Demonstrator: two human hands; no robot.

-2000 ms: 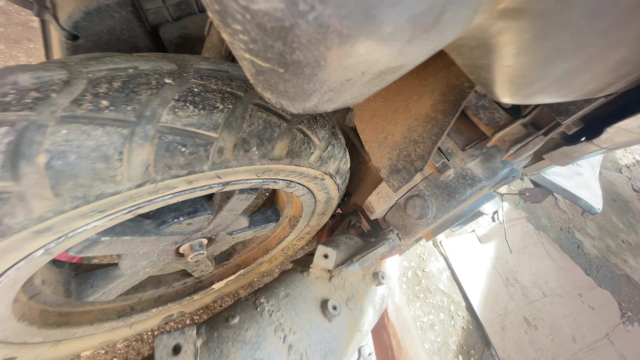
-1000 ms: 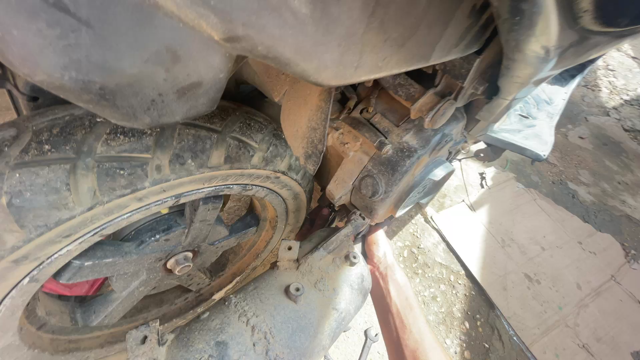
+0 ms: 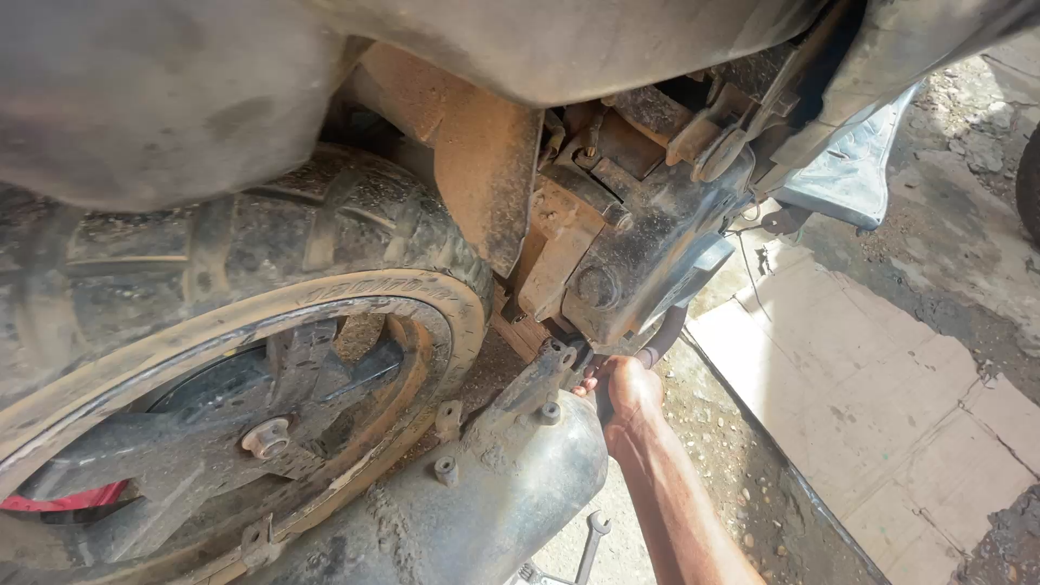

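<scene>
My right hand [image 3: 630, 386] reaches in from the bottom, beside the front end of a grey metal muffler [image 3: 520, 463]. Its fingers bend leftward near a dark curved exhaust pipe [image 3: 668, 331], under the rusty, dirt-covered engine casing [image 3: 605, 284]. The muffler partly hides the fingertips, so what they grip cannot be told. My left hand is out of view. The muffler lies alongside the scooter's rear wheel, with its muddy tyre [image 3: 284, 236] and a hub nut [image 3: 268, 439]. Bolt bosses and a bracket [image 3: 556, 357] stick up from the muffler.
An open-end wrench [image 3: 591, 544] lies on the ground below my forearm. Flattened cardboard [image 3: 861, 406] is spread at right. Overhead hangs a grey body panel [image 3: 569, 41]. A rusty flap [image 3: 487, 179] stands by the tyre.
My right forearm has come into view since two seconds ago; its hand, hidden one second ago, now shows beside the muffler's front end. The view has shifted.
</scene>
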